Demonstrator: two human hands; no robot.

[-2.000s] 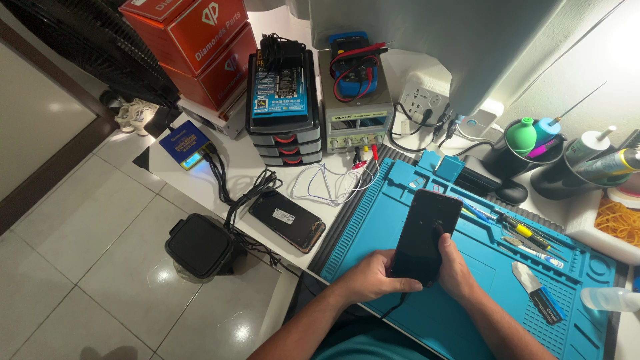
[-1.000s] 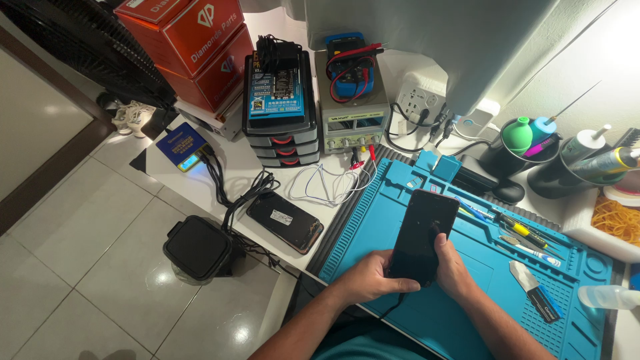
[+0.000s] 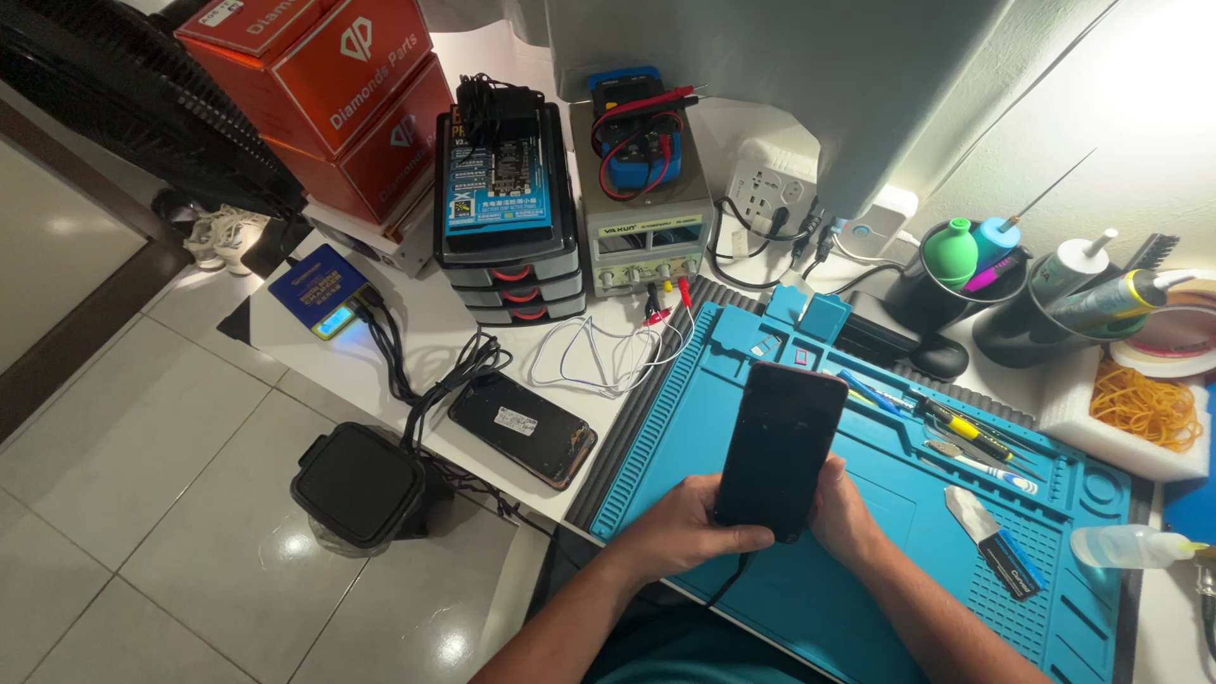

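A smartphone (image 3: 784,446) with a dark screen is held up over the blue silicone repair mat (image 3: 655,484). My left hand (image 3: 689,532) grips its lower left side, the thumb lying across the bottom of the screen. Around the lower right edge is my right hand (image 3: 841,508), its fingers mostly hidden behind the phone. A black cable (image 3: 730,581) hangs below the phone; whether it is plugged in cannot be told. On the white table to the left lies another phone (image 3: 522,427), with a label on its dark face and damage at one corner.
Behind stand a bench power supply (image 3: 646,237) with a multimeter (image 3: 636,128) on top, and a drawer unit (image 3: 518,275). A blue charger (image 3: 323,290) is at the left. Along the mat's far side lie screwdrivers (image 3: 964,427); a metal pry blade (image 3: 993,541) rests at the right.
My right thumb was on the phone's screen in both earlier frames; now it is at the right edge. My left hand keeps its hold.
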